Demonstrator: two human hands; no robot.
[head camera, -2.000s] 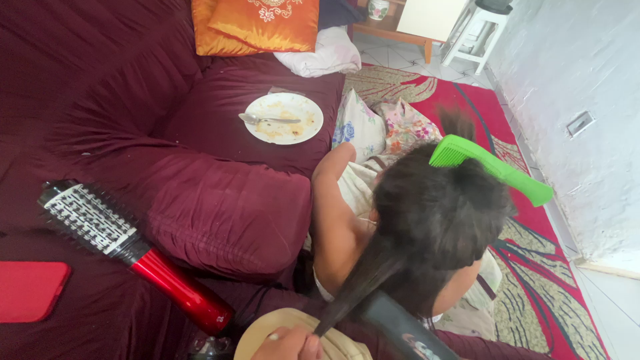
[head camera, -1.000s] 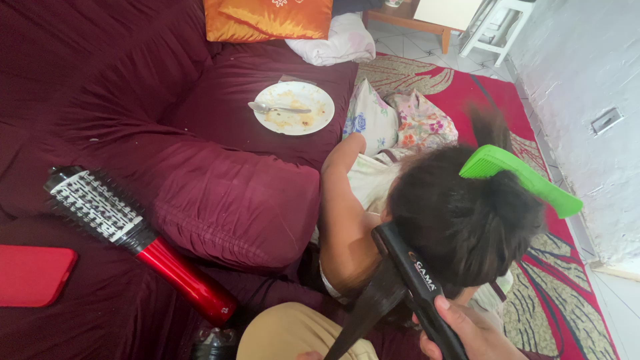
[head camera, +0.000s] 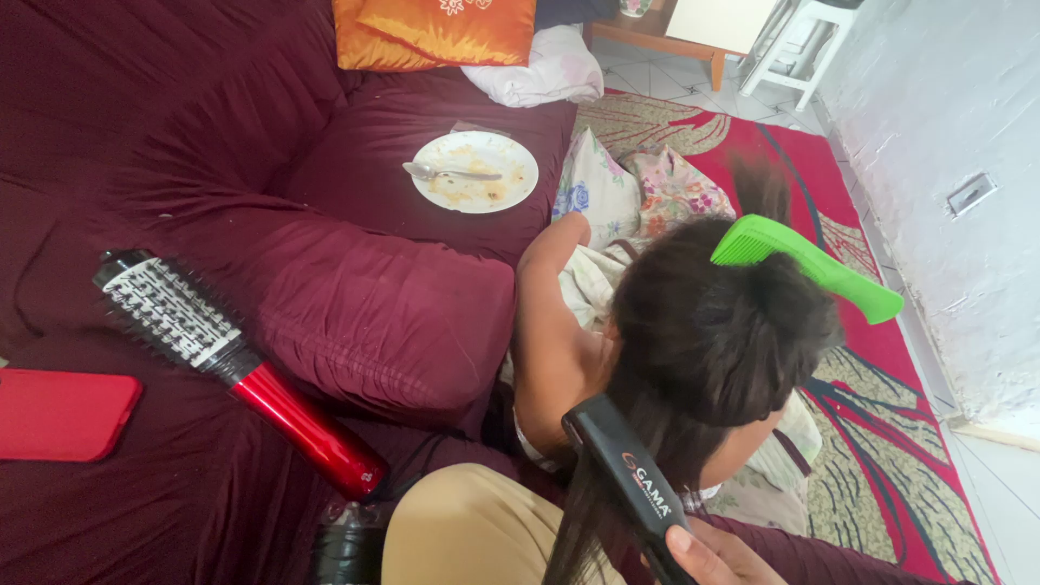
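My right hand (head camera: 715, 556), at the bottom edge, is closed around a black Gama hair straightener (head camera: 630, 479). Its plates lie across a long dark lock of hair (head camera: 581, 508) that hangs from the head of a seated person (head camera: 561, 325). My left hand is out of the frame. A bright green comb (head camera: 812, 260) is stuck in the gathered hair on top of the head (head camera: 731, 325). To the left, on the dark red sofa cover, lies a hot-air brush (head camera: 244, 366) with a red handle and black bristles.
A white plate (head camera: 475, 172) with food traces and a spoon (head camera: 451, 172) rests on the sofa seat. A red phone case (head camera: 69, 414) lies at the left, a black container (head camera: 349, 544) by my knee (head camera: 479, 528). Orange cushions (head camera: 439, 32), a patterned rug (head camera: 877, 422) and a white stool (head camera: 800, 49) are farther off.
The straightener sits lower along the hanging hair than one second ago, with my right hand still on it. My left hand, at the bottom edge in the earlier frames, has left the view.
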